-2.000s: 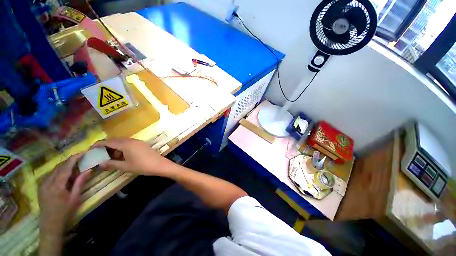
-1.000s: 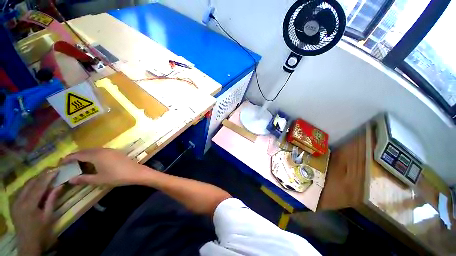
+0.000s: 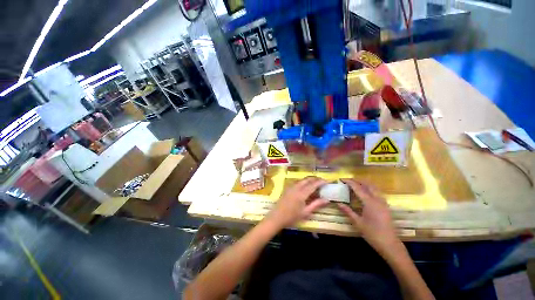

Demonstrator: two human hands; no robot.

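A small pale grey rectangular workpiece [image 3: 335, 193] is held between the fingertips of both hands, over the bench's front part. My left hand [image 3: 298, 202] grips its left side and my right hand [image 3: 369, 211] its right side. The blue heat press [image 3: 315, 64] stands just behind, with blue clamp arms [image 3: 340, 130] low on it. Clear guards with yellow triangle signs stand on both sides, the left sign [image 3: 274, 153] and the right sign [image 3: 384, 149]. Stacked workpieces [image 3: 253, 176] with pinkish layered edges lie left of the press. The amber base plate [image 3: 449, 170] lies under the press.
Wooden edge strips [image 3: 446, 221] run along the bench front. A lined scrap box [image 3: 205, 255] is below left, and an open brown carton [image 3: 146, 181] stands farther left on the floor. A red-handled tool [image 3: 394, 98] and leads [image 3: 516, 140] are on the right. A control panel [image 3: 255, 48] is behind.
The view has swung left from the fan and side table to the press and the workshop. Both hands still hold the pale workpiece, now centred in front of the press.
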